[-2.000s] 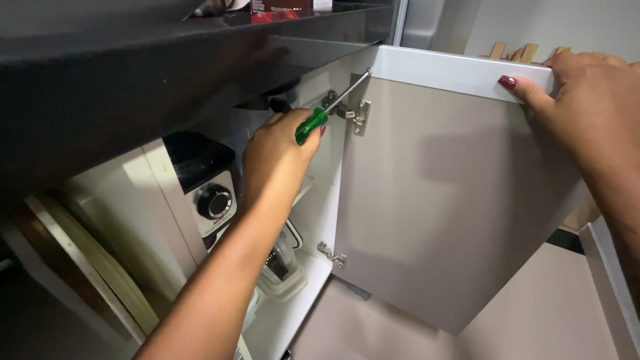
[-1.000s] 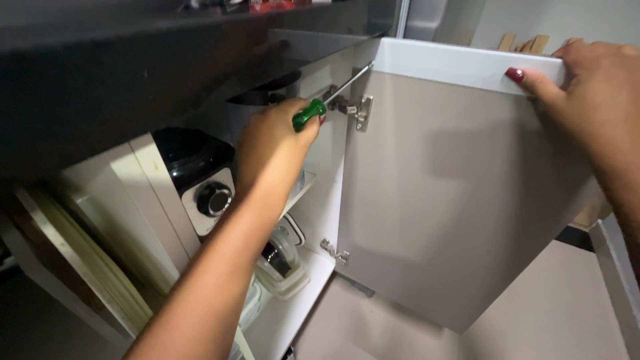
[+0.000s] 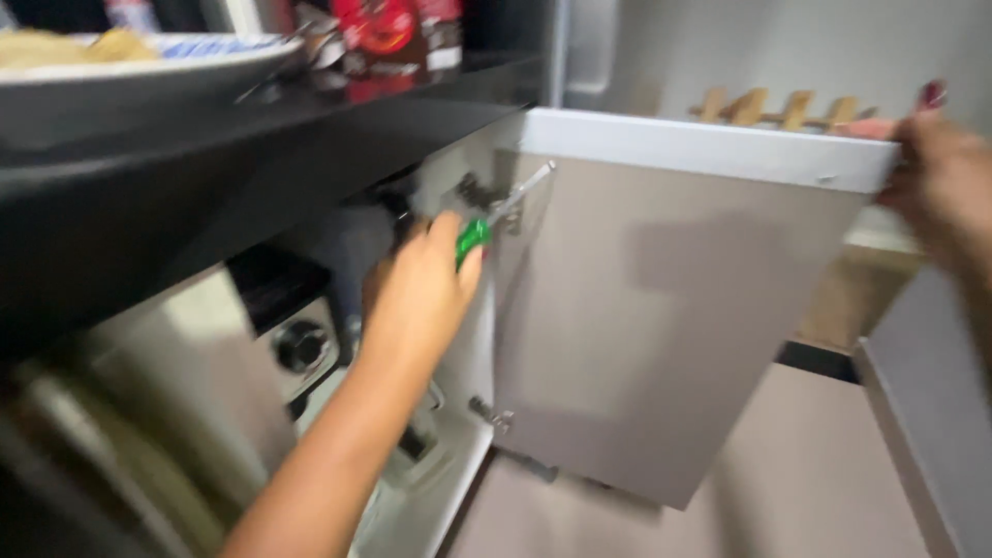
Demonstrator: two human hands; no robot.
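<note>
My left hand [image 3: 422,283] is closed around the green handle of a screwdriver [image 3: 473,236], close to the upper hinge [image 3: 508,213] of a cabinet door [image 3: 666,310]. The screwdriver's shaft points up and right, its tip by the inner face of the door near the top edge; whether it touches cannot be told. The door stands open, its white top edge facing up. At that edge's far corner is my right hand [image 3: 930,178], blurred, with thumb and fingers around the corner. A lower metal hinge [image 3: 492,415] joins the door and the cabinet side.
A dark countertop [image 3: 310,170] overhangs the cabinet, with a plate of food [image 3: 155,62] and a red packet [image 3: 384,35] on top. Inside the cabinet are an appliance with a round knob [image 3: 302,345] and a clear container [image 3: 422,457]. Wooden slats [image 3: 794,108] show behind the door.
The screwdriver's tip has moved from the door's top corner near the hinge to lower on its inner face. My right hand's grip on the far corner has shifted. The view has also shifted.
</note>
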